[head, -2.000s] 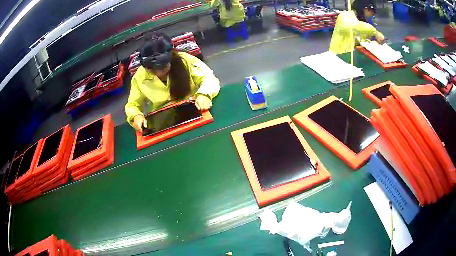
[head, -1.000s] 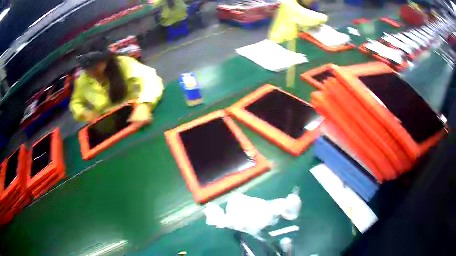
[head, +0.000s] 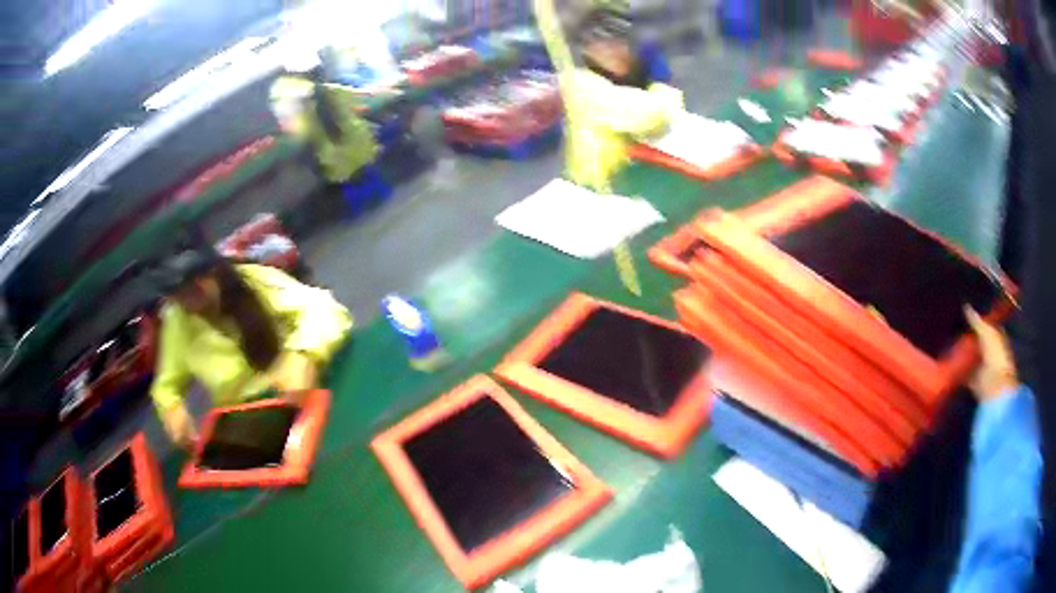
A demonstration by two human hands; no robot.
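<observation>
A stack of orange-red foam trays [head: 799, 348] stands at the right, tilted in the view. A black display panel [head: 886, 272] lies in its top tray. My right hand [head: 992, 357], in a blue sleeve, is at the near right corner of this tray, fingertips over the panel's edge. The hand is blurred; whether it grips the tray or only touches it cannot be told. My left hand is not in view. Two single trays with black panels, one nearer [head: 481, 473] and one farther [head: 631, 359], lie left of the stack.
A blue block [head: 793, 454] and white paper [head: 799, 527] lie beside the stack. A crumpled white heap [head: 625, 573] is cut off below. Across the bench are a blue-and-white dispenser [head: 413, 330], white sheets [head: 579, 217] and a person in yellow [head: 237, 336] at a tray.
The view has swung right, so the bench things sit farther left. My right hand has come in at the right, onto the stack's top tray. The person opposite has moved their tray.
</observation>
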